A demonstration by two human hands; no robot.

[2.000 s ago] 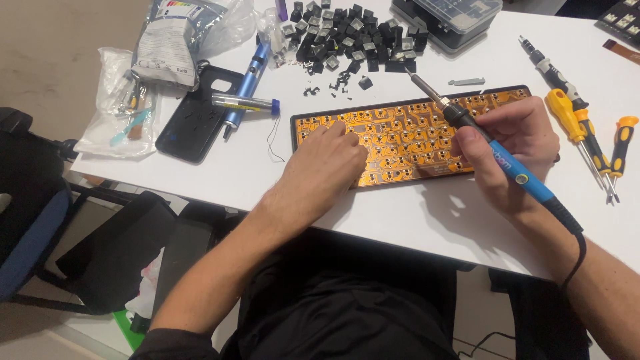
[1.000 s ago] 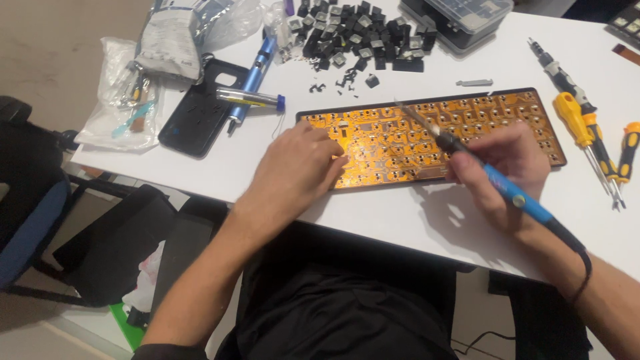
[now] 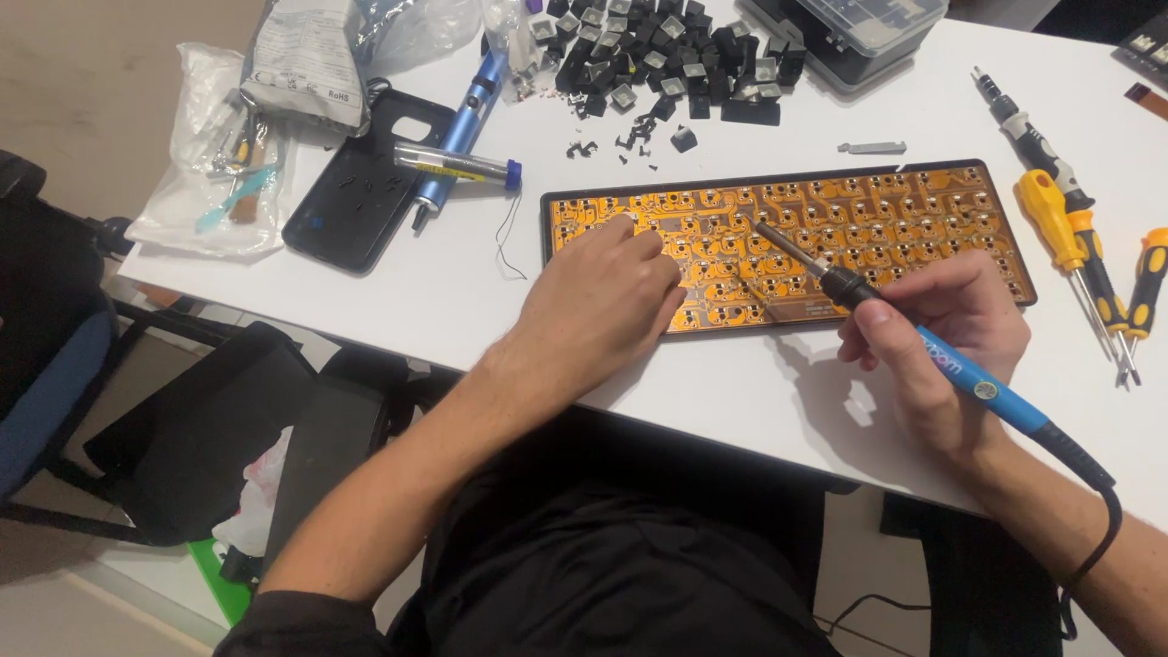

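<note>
A keyboard circuit board (image 3: 876, 246), orange-brown in a thin black frame, lies on the white table. On its left part rests my left hand (image 3: 607, 292), fingers curled down on the board; whether anything is between the fingertips is hidden. My right hand (image 3: 949, 338) grips a blue soldering iron (image 3: 981, 388), whose metal tip points up and left over the middle of the board. Whether the tip touches the board cannot be told. The iron's cord runs down along the right forearm. A tube of solder wire (image 3: 456, 166) lies across a blue desoldering pump (image 3: 465, 119), left of the board.
Behind the board lie a heap of black keycaps (image 3: 671, 55), small black parts (image 3: 639, 132), a grey flat tool (image 3: 871, 148) and a plastic case (image 3: 858, 27). Yellow-handled screwdrivers (image 3: 1049, 219) lie at right. A black phone case (image 3: 351, 210) and plastic bags (image 3: 310, 64) are at left.
The soldering iron's tip has moved down from the board's back edge to over its middle. The right hand still holds the iron, and the left hand stays at the board's left part.
</note>
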